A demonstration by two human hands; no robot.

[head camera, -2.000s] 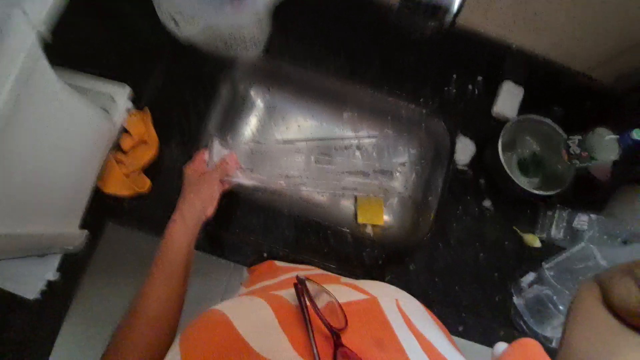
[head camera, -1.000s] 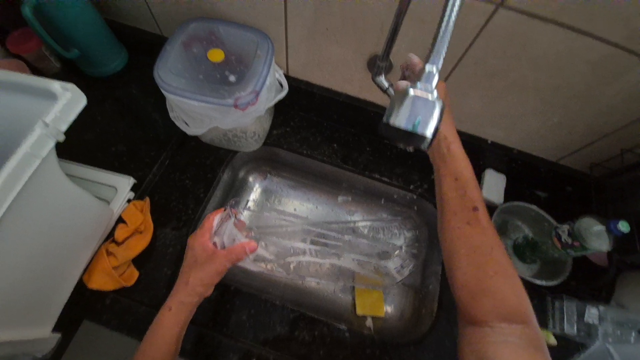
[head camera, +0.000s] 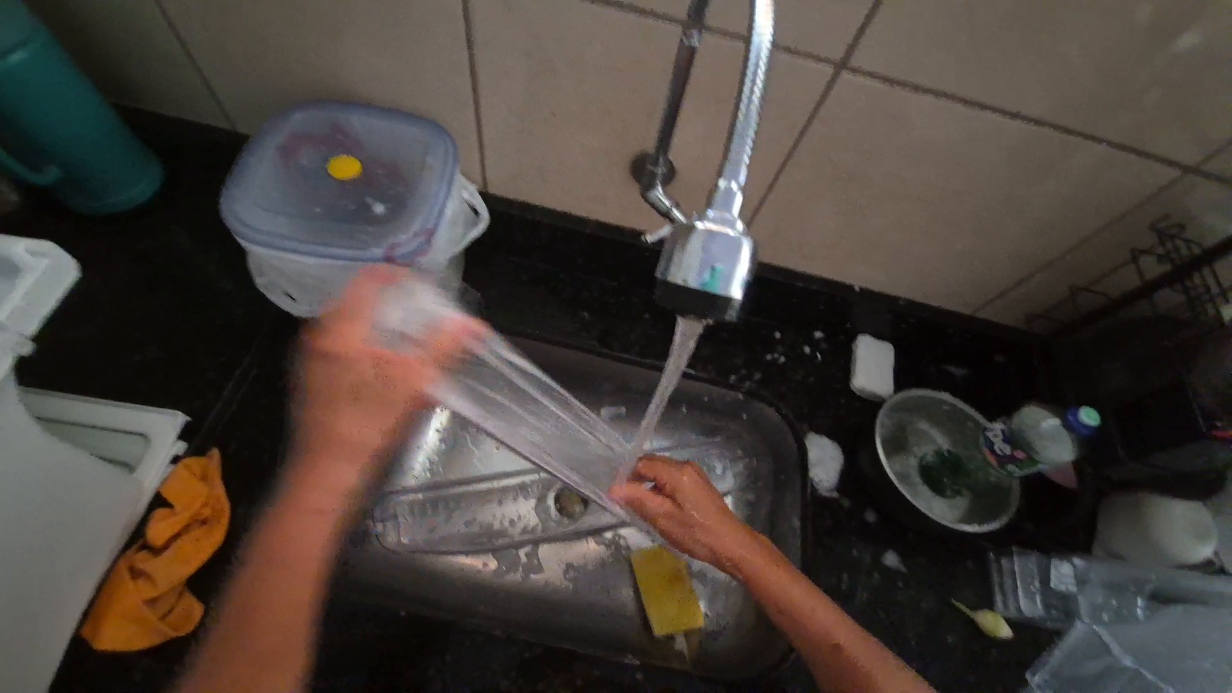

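A clear plastic piece (head camera: 539,414), its exact kind unclear, is stretched slantwise over the stainless steel sink (head camera: 462,597). My left hand (head camera: 375,366), blurred, grips its upper end near the lidded container. At its lower end my right hand (head camera: 679,505) holds it beneath the faucet head (head camera: 707,265), where a stream of water (head camera: 669,385) falls. Another long clear plastic piece (head camera: 462,515) lies in the basin beside the drain (head camera: 568,502). A yellow sponge (head camera: 667,592) rests in the sink below my right hand.
Behind the sink stands a plastic container with a bluish lid (head camera: 337,192). An orange cloth (head camera: 164,558) lies at left beside a white plastic rack or bin (head camera: 67,539). To the right are a white block (head camera: 872,366), a metal bowl (head camera: 948,462), a bottle (head camera: 1039,438) and clear packaging (head camera: 1107,597).
My right hand has gone from the faucet down to the plastic. Water now runs. My left hand has raised its end of the plastic out of the basin. The view has shifted.
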